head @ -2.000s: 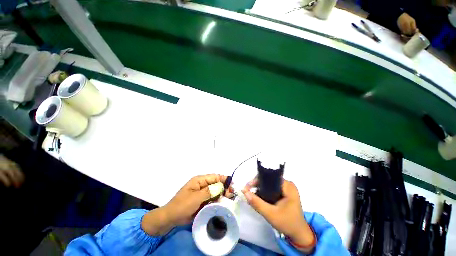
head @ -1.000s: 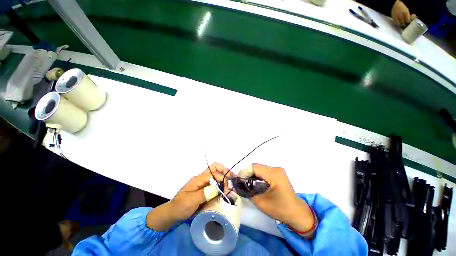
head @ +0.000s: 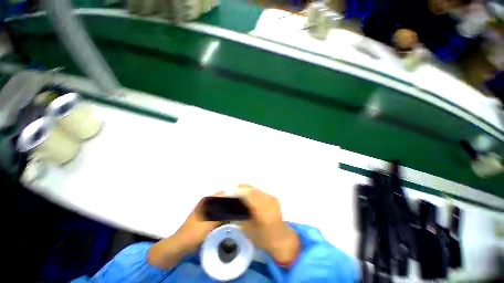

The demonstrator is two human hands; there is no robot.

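Observation:
The picture is blurred. A black handle part (head: 225, 209) lies sideways between my two hands, just above the cream dryer head (head: 226, 253). The head's pale ring end with its dark hole faces up near my lap. My left hand (head: 193, 225) is at the part's left end. My right hand (head: 264, 215) is closed around its right end. The fingertips meet behind the part and are partly hidden. No wires can be made out.
Two cream heads (head: 82, 120) stand at the left end of the white bench (head: 149, 160). A pile of black handle parts (head: 387, 221) lies at right. The green conveyor (head: 265, 105) runs behind, carrying a cream head (head: 488, 164) at far right. A person's hand (head: 405, 38) shows across it.
The black part has turned sideways and now spans both hands above the head. My right hand has moved left and closer to my left hand. The wires no longer show, and the whole view has shifted.

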